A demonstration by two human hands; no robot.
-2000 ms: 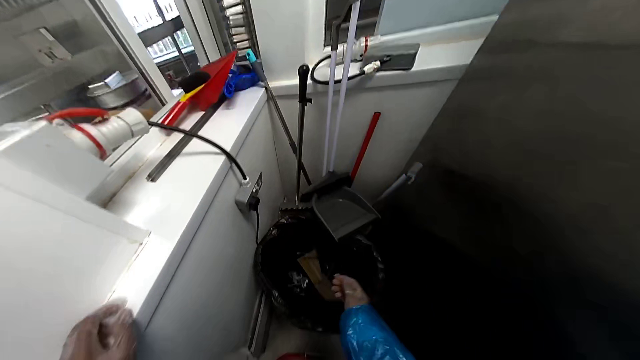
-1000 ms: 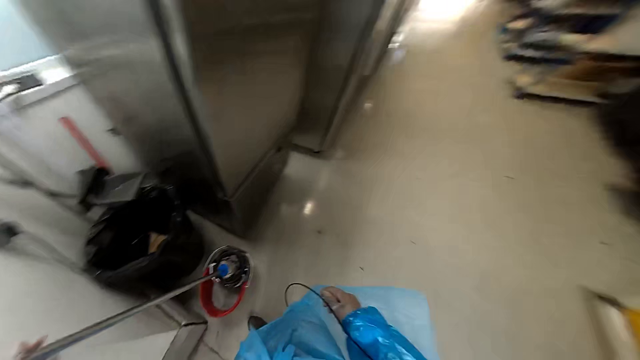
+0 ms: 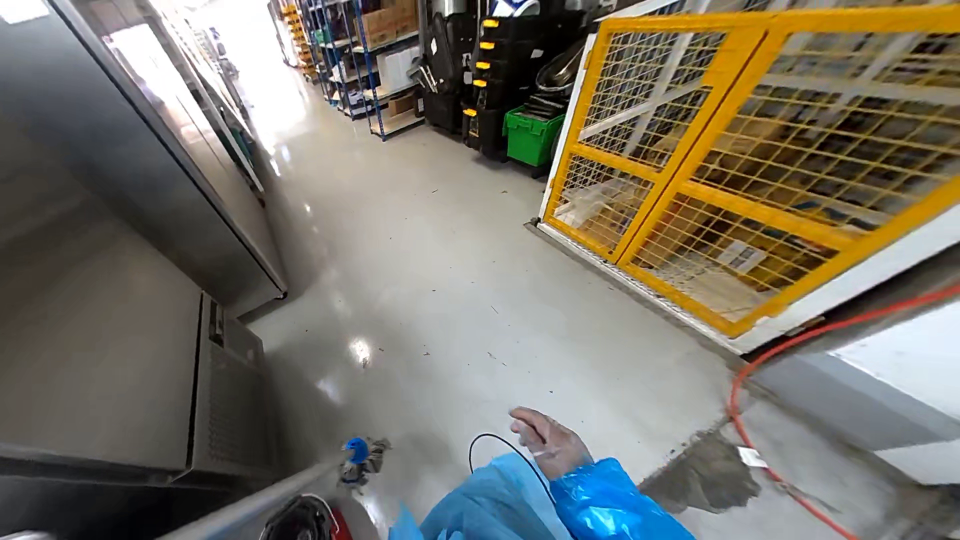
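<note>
My right hand (image 3: 551, 444), in a clear plastic glove and a blue plastic sleeve (image 3: 611, 504), is raised over the floor at the bottom centre, fingers partly curled and apart, with nothing in them. A thin black cable (image 3: 491, 436) loops beside it, by the light blue apron (image 3: 487, 499). My left hand is outside the picture. A mop with a blue head joint (image 3: 357, 450) and a metal pole (image 3: 255, 501) slants up from the lower left, its grey strands close to the floor. Below the joint stands a red bucket (image 3: 339, 523), partly cut off.
Stainless steel cabinets (image 3: 90, 322) line the left. On the right are yellow mesh doors (image 3: 675, 180) and an orange hose (image 3: 739, 405) crossing the floor. A green crate (image 3: 534, 135), black cases (image 3: 491, 82) and blue-framed shelves (image 3: 386, 82) stand farther back. Small debris dots the floor (image 3: 450, 300).
The view has swung right, from the black-bagged bin in the corner to the aisle. The mop head was over the red bucket a second ago; now it is outside it. My left hand has left view.
</note>
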